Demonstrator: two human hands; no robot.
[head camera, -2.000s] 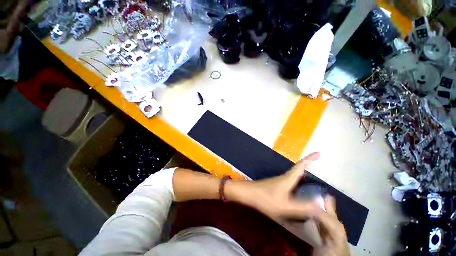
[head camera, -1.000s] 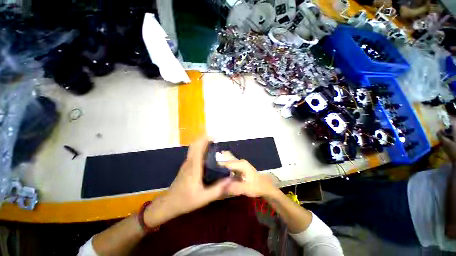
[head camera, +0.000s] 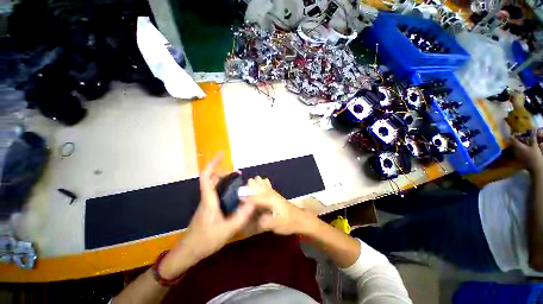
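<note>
A black housing shell (head camera: 228, 193) is held between my two hands, above the black mat strip (head camera: 143, 212) that lies along the bench edge. My left hand (head camera: 213, 215) grips the shell from the left, thumb and fingers around it. My right hand (head camera: 269, 205) is at the shell's right side and presses a small white cloth (head camera: 244, 191) against it. The hands are slightly blurred, and the fingers hide part of the shell and cloth.
Assembled units (head camera: 384, 132) cluster at right beside blue bins (head camera: 470, 127). A silver heap of wired modules (head camera: 297, 62) lies behind. Black shells (head camera: 65, 98) pile at back left, near a long white piece (head camera: 164, 62). A small black clip (head camera: 68, 194) lies left. Another person's hand (head camera: 529, 148) shows at far right.
The view has swung right since the first frame, bringing the blue bins and assembled units into sight. The shell stays in my hands and its angle has changed slightly.
</note>
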